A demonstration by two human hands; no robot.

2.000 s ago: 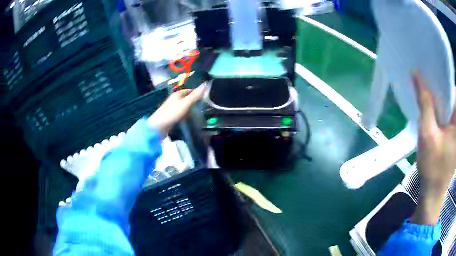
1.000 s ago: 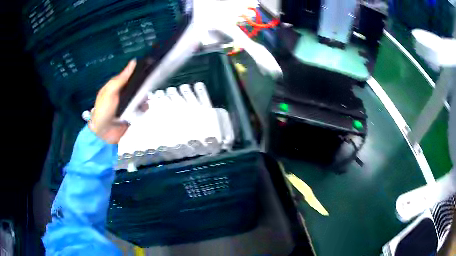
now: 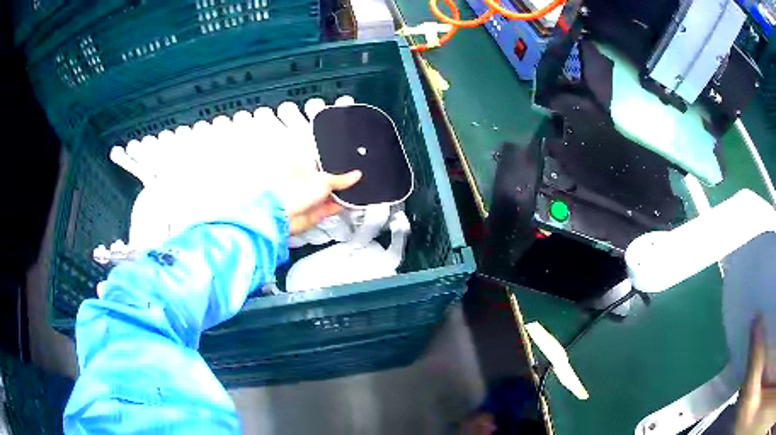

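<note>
My left hand [image 3: 316, 200] is in the dark green crate [image 3: 340, 307] and grips the lower left edge of a white base whose black pad [image 3: 364, 153] faces up. Rows of white bases with arms [image 3: 204, 170] stand packed in the crate, and another white part [image 3: 345, 265] lies below my hand. My right hand [image 3: 754, 382] is at the lower right edge, partly cut off. It is against a second white base with its arm [image 3: 689, 246], held over the bench; that base is cut off by the picture's edge.
The black press fixture [image 3: 596, 187] with a pale-green bed [image 3: 664, 127] and green button [image 3: 559, 211] stands on the green bench. An orange hose [image 3: 502, 10] curls near a blue box [image 3: 519, 42]. Yellow tape [image 3: 557, 360] lies on the bench edge. More green crates [image 3: 162, 42] stand behind.
My left hand has gone from the press to the crate with the padded base, now low among the others. The view has turned left. The second base stays at the right.
</note>
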